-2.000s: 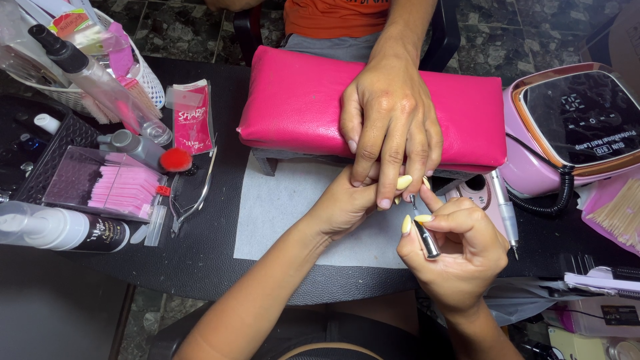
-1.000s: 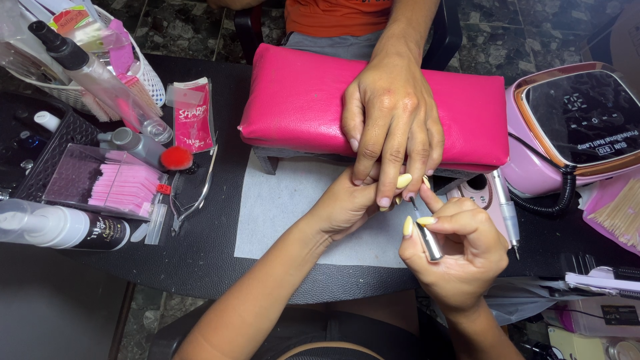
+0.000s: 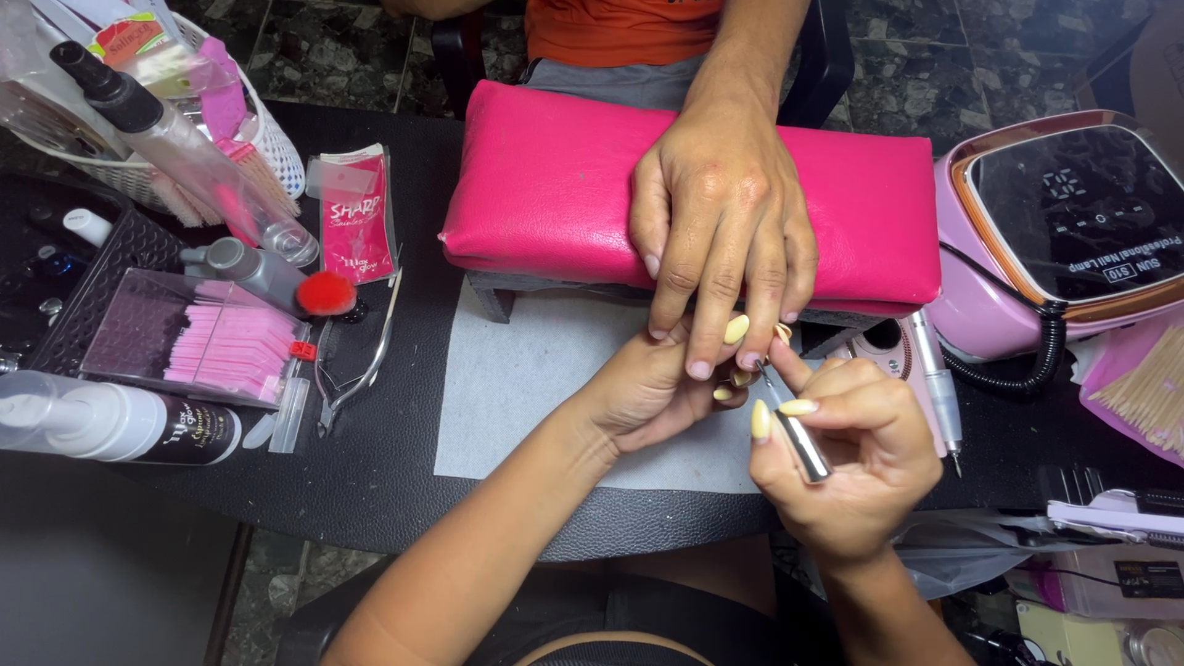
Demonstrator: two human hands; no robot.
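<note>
Another person's hand point(image 3: 726, 208) lies palm down over a pink padded armrest point(image 3: 546, 176), its fingertips past the near edge. Around those fingertips, my left hand point(image 3: 647, 393), with pale yellow nails, is closed from below and supports them. Between thumb and fingers of my right hand point(image 3: 856, 449) is a nail polish brush with a silver handle point(image 3: 803, 446). Its thin tip is at a fingernail of the other person's hand; whether it touches the nail, I cannot tell. A pale paper towel point(image 3: 518, 370) lies under the hands on the black table.
At left are cuticle nippers point(image 3: 350, 375), a red-tipped brush point(image 3: 326, 294), a clear box point(image 3: 139, 324) of pink sticks, a foam pump bottle point(image 3: 120, 421) and a white basket point(image 3: 277, 139). At right are a nail lamp point(image 3: 999, 287), an electric nail drill point(image 3: 939, 388) and wooden sticks point(image 3: 1147, 398).
The silver handle in my right hand has shifted slightly and its angle has changed a little. My left hand and the other person's hand have stayed in about the same place.
</note>
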